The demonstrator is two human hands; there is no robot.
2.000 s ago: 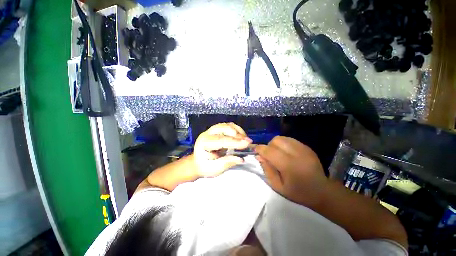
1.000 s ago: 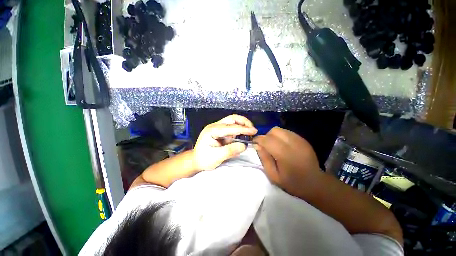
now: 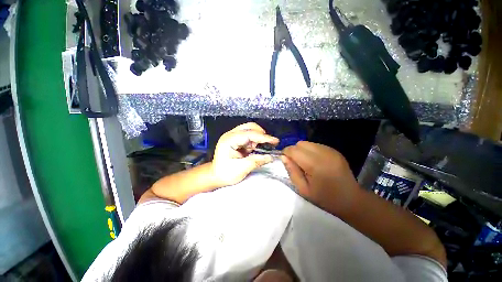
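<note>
My left hand (image 3: 236, 154) is bare and holds a small black part (image 3: 266, 147) between thumb and fingers, in front of my chest below the bench edge. My right hand (image 3: 316, 168) is bare and closed on a thin hand tool (image 3: 275, 152), whose narrow rod reaches left to the black part. The fingers hide most of the part and the tool's grip. The fingertips of both hands are almost touching.
The bubble-wrapped bench edge (image 3: 220, 106) runs above my hands. On the bench lie pliers (image 3: 282, 47), a dark electric screwdriver (image 3: 380, 77), and piles of black parts at left (image 3: 154, 36) and right (image 3: 435, 36). A black strap (image 3: 98, 77) hangs over white boxes at left.
The view has shifted slightly, so the bench things sit a little higher. The black part shows between the left fingers, where it was hidden two seconds ago. Both hands keep their hold.
</note>
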